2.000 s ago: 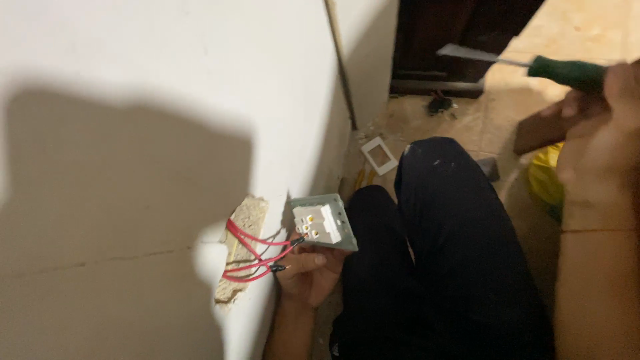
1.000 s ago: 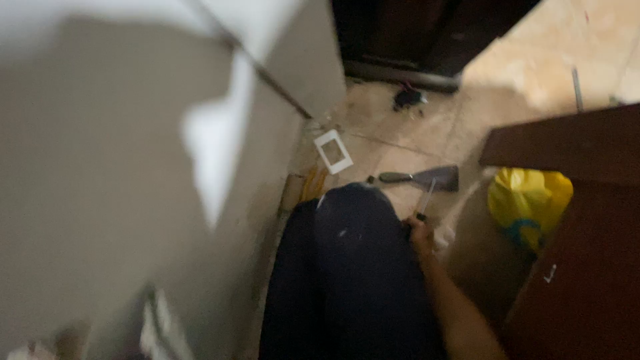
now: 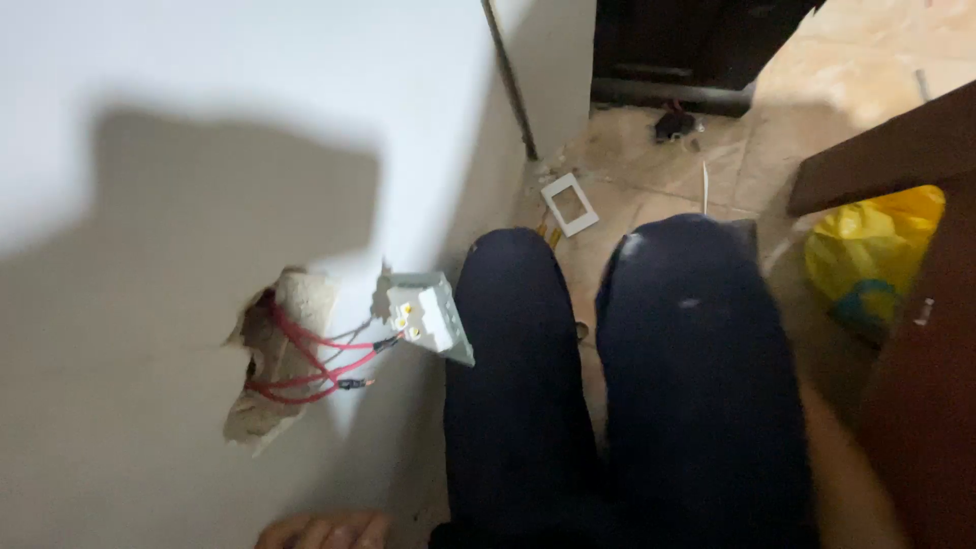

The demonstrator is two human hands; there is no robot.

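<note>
An electrical socket module [image 3: 427,314] on a grey-green mounting plate stands out from the wall beside my left knee, no hand on it. Red wires [image 3: 305,343] come out of a rough hole [image 3: 259,335] in the wall. One taped end meets the module's terminal side; another taped end [image 3: 354,383], with bare copper showing, is free. Curled fingers of my left hand [image 3: 326,530] show at the bottom edge, below the hole; what they touch is cut off. Only my right forearm shows, beside my right thigh; the hand is hidden.
A white cover frame [image 3: 569,204] lies on the floor ahead of my knees. Behind it are a dark cabinet [image 3: 671,46] and a small dark object [image 3: 675,126]. At right, a yellow plastic bag [image 3: 869,244] sits beside brown wood [image 3: 884,145]. A scraper blade [image 3: 743,236] shows past my right knee.
Two seconds ago my left hand held the socket module; it has let go and is now lower. My raised right hand, which held a green-handled tool, has come down to the floor side and out of sight.
</note>
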